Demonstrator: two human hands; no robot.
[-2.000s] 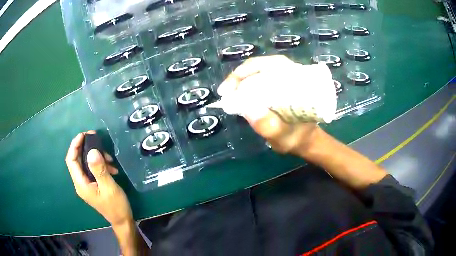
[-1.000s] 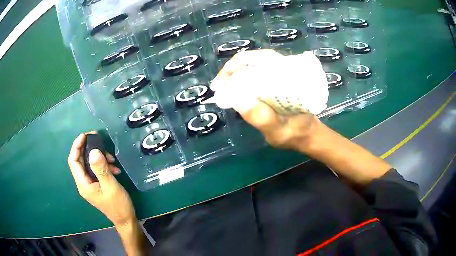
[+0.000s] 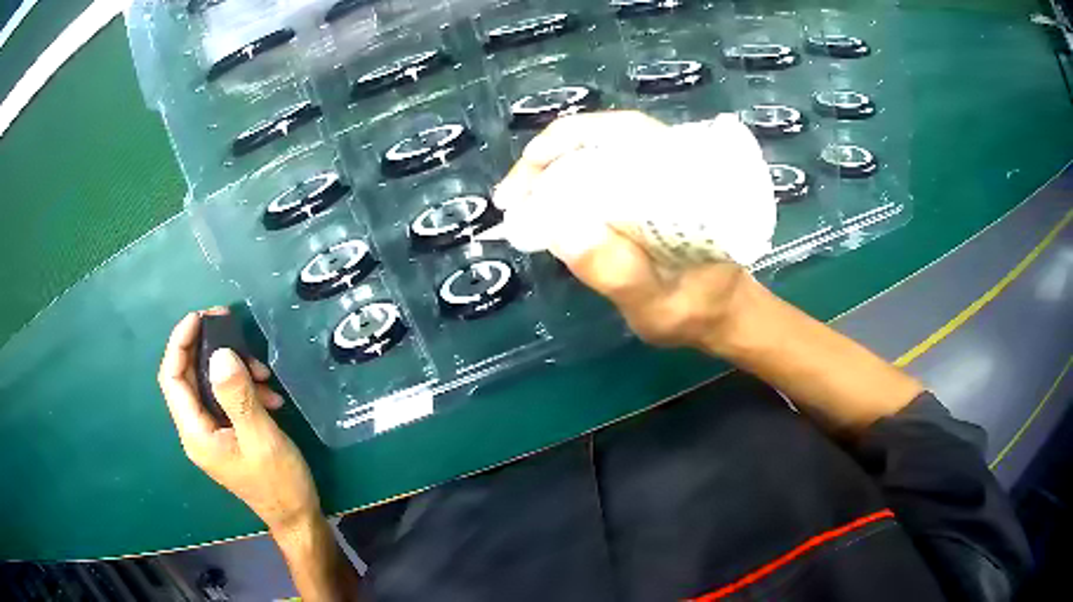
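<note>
A clear blister tray (image 3: 506, 374) lies in front of me with rows of round black parts (image 3: 474, 286) that have silvery rings. My right hand (image 3: 624, 265) is closed around an overexposed white squeeze bottle (image 3: 694, 194). The bottle's thin pale tip (image 3: 487, 236) points left, between the two nearest parts of the second column; whether it touches one cannot be told. The bottle and hand hide some pockets. My left hand (image 3: 241, 441) holds a small dark piece (image 3: 219, 367) left of the tray's near corner.
The green table (image 3: 106, 441) has a curved near edge against my dark clothing with red piping. A white label-like patch (image 3: 404, 408) is on the tray's near edge. Grey floor with yellow lines (image 3: 994, 300) shows at the right. A lighter green area (image 3: 71, 194) is at the upper left.
The tray appears slightly further up and left in the view. My right hand and the bottle have shifted a little left and up. My left hand still holds the dark piece.
</note>
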